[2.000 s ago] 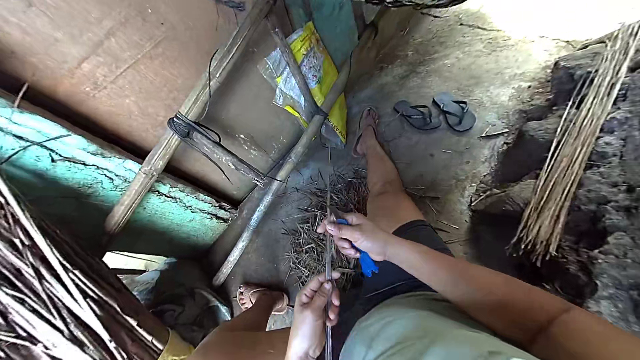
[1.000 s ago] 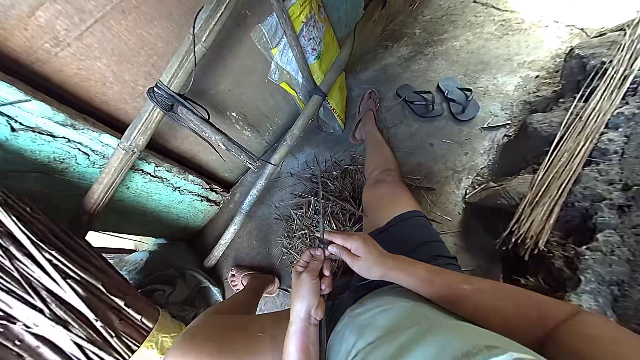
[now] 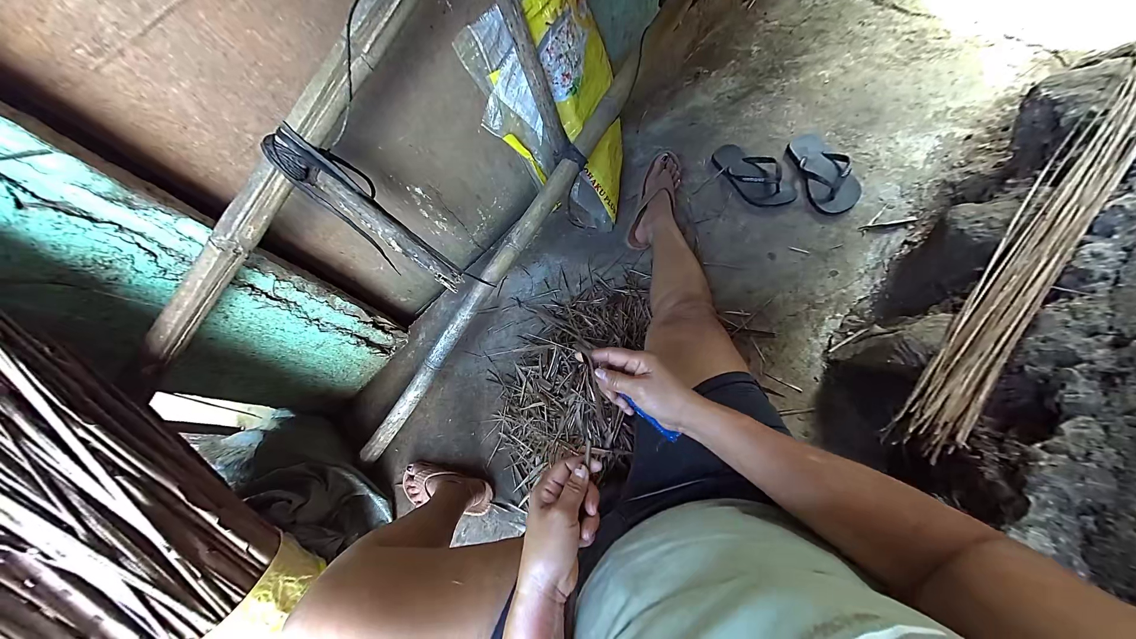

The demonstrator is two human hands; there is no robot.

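My left hand [image 3: 564, 510], at the lower middle, has its fingers closed around a thin brown stick [image 3: 587, 454] whose tip points up. Above and to the right of it, my right hand [image 3: 641, 383] grips a blue-handled tool [image 3: 652, 419]; its working end is hidden or too small to make out. A short dark piece shows at the right fingertips. Both hands are over a pile of short brown stick cuttings [image 3: 550, 390] on the floor between my legs, and they are apart from each other.
Long dark sticks [image 3: 106, 479] fill the lower left. A pale stick bundle [image 3: 1003, 293] leans on rough stone at the right. Bamboo poles [image 3: 479, 302] and a yellow sack [image 3: 586, 98] stand by the wall. Grey flip-flops [image 3: 825, 173] lie on the floor.
One second ago my hands were together on the stick; now they are apart, the right one higher. The long upright stick seen between them earlier no longer shows above the right hand.
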